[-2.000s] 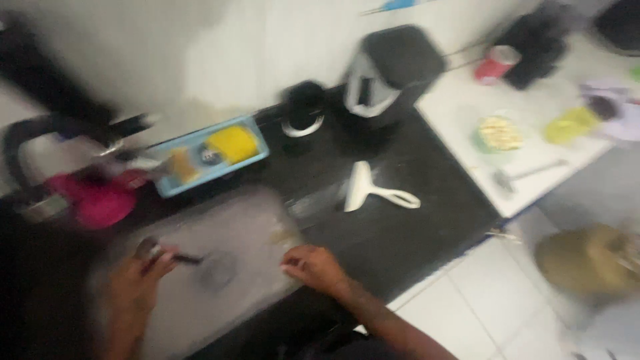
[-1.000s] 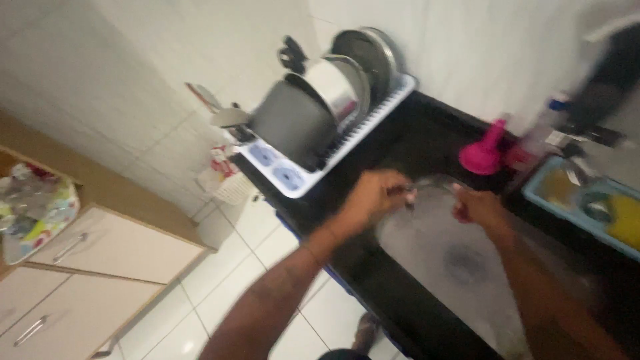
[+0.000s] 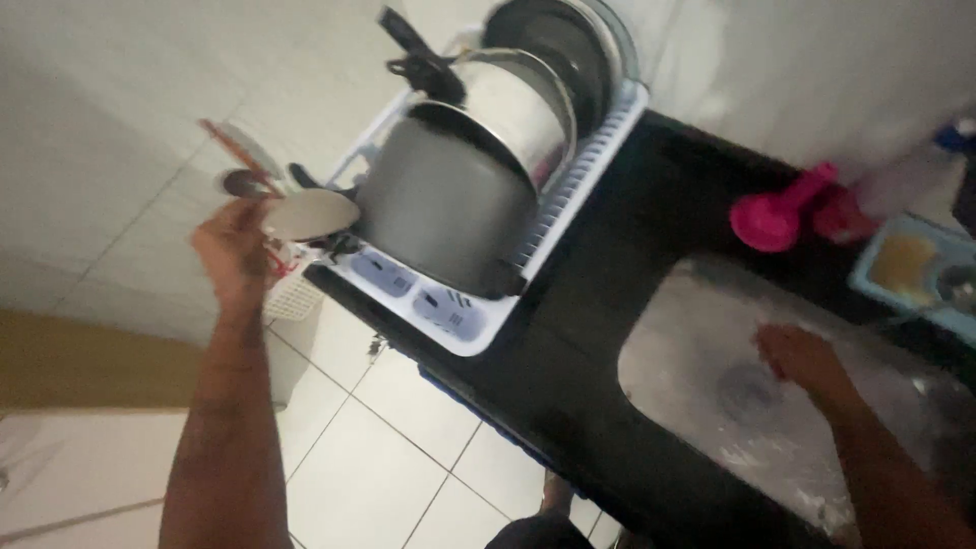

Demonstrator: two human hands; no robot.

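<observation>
My left hand (image 3: 232, 240) is at the utensil end of the white dish rack (image 3: 465, 335), against a cluster of upright utensils with a pale spoon-like utensil (image 3: 311, 215) beside the fingers. Blur hides whether the fingers grip anything. My right hand (image 3: 801, 354) hovers over the sink basin (image 3: 679, 343), fingers bent, and whether it holds something cannot be told. In the rack, a dark grey pot (image 3: 450, 202) lies tipped beside a silver pot (image 3: 511, 107), with round dark lids or pans (image 3: 564, 53) behind them.
Right of the rack, a pink funnel (image 3: 770, 217) stands on the black countertop (image 3: 564, 335), behind the sink. A blue tray (image 3: 869, 267) with a sponge (image 3: 903, 259) is at the right. A white perforated basket (image 3: 293, 297) is below the utensils; a wooden cabinet (image 3: 91, 366) is at the left.
My left hand has moved from the sink to the utensils at the rack's left end. My right hand remains over the sink, now apart from the left. The view has swung left since two seconds ago.
</observation>
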